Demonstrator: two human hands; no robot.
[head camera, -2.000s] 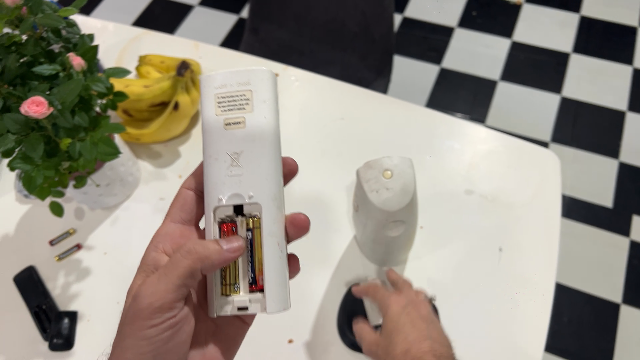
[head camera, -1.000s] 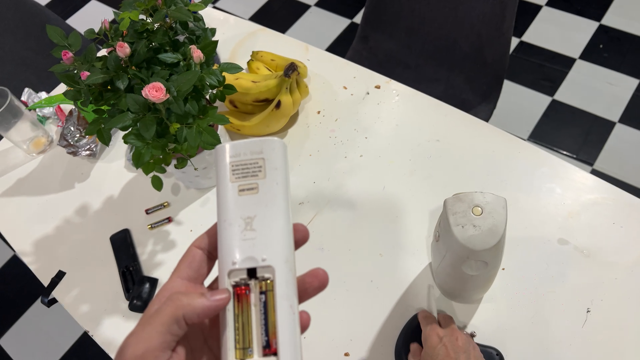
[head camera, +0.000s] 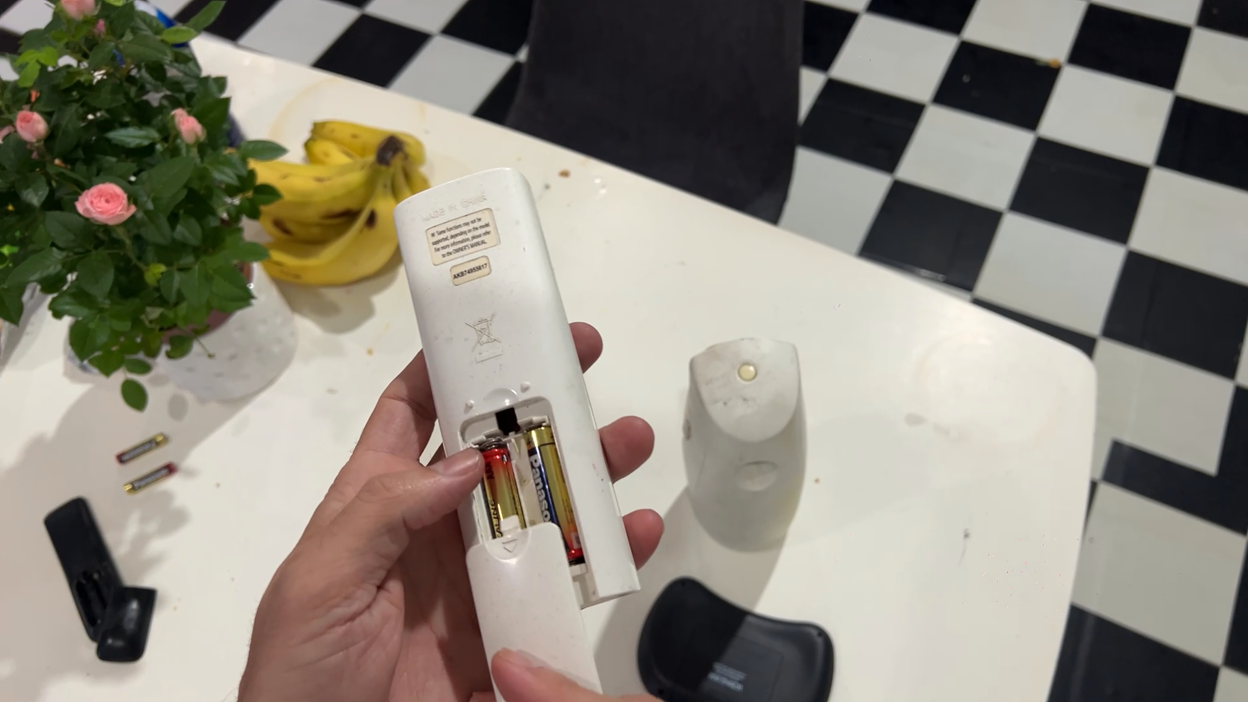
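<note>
My left hand (head camera: 390, 526) holds a white remote control (head camera: 497, 322) with its back toward me. Two batteries lie side by side in the battery compartment, a red and gold one (head camera: 502, 492) and a Panasonic one (head camera: 553, 492). A white battery cover (head camera: 531, 604) overlaps the lower end of the compartment at a slight angle. My right hand (head camera: 556, 682), mostly out of view at the bottom edge, has a fingertip on the cover's lower part. To the right lies a black rounded device (head camera: 736, 643), below a white plastic device (head camera: 746, 448) on the white table.
On the left are a potted pink rose plant (head camera: 127, 185), bananas (head camera: 341, 210), two small loose batteries (head camera: 146, 463) and a black object with its lid or cover (head camera: 93, 575). A dark chair (head camera: 663, 88) stands beyond the table's far edge (head camera: 877, 263).
My right hand has moved from the black device to the remote's lower end. The white cover now lies over part of the compartment, which was uncovered before. My left hand still holds the remote.
</note>
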